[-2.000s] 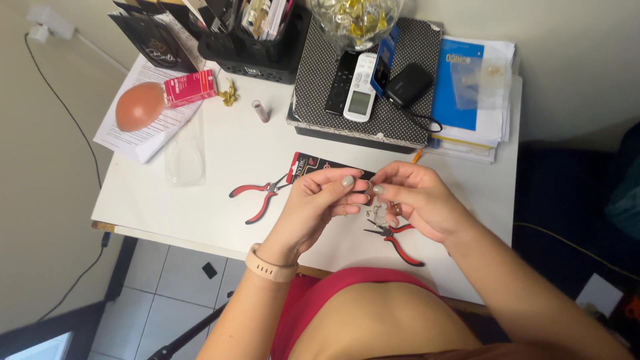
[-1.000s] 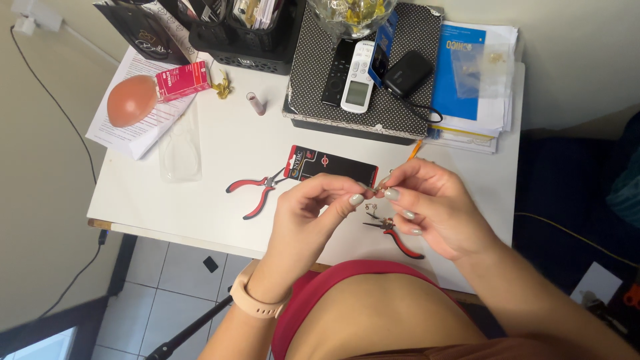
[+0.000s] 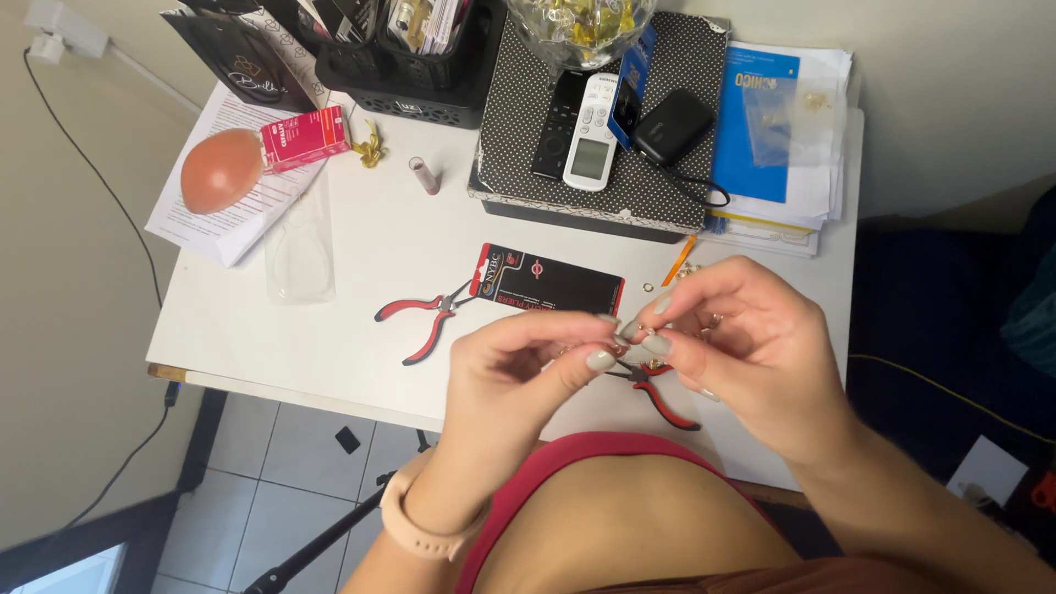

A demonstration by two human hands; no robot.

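Thumb and index finger of my left hand (image 3: 536,371) pinch a small gold-coloured jewelry piece (image 3: 619,348). Fingertips of my right hand (image 3: 726,346) meet them there and grip a part of the same small piece; its exact shape is mostly hidden by the fingers. Below the hands lies a pair of red-and-black handled pliers (image 3: 660,400), partly covered. Another pair of red-handled pliers (image 3: 437,309) rests open to the left, its jaws by a black pliers card (image 3: 549,280). A small ring (image 3: 648,288) and other gold-coloured bits (image 3: 686,271) lie behind the right hand.
A dotted box (image 3: 511,124) stands at the back, bearing a white remote control (image 3: 591,132) and a black case (image 3: 674,128). Papers (image 3: 817,148) are stacked at the right. A small tube (image 3: 424,176), a clear plastic package (image 3: 301,256) and a black organizer (image 3: 412,95) are further left.
The fingertips of both hands remain close together around the small piece, with the finger positions shifted. The pliers and card have stayed on the table.
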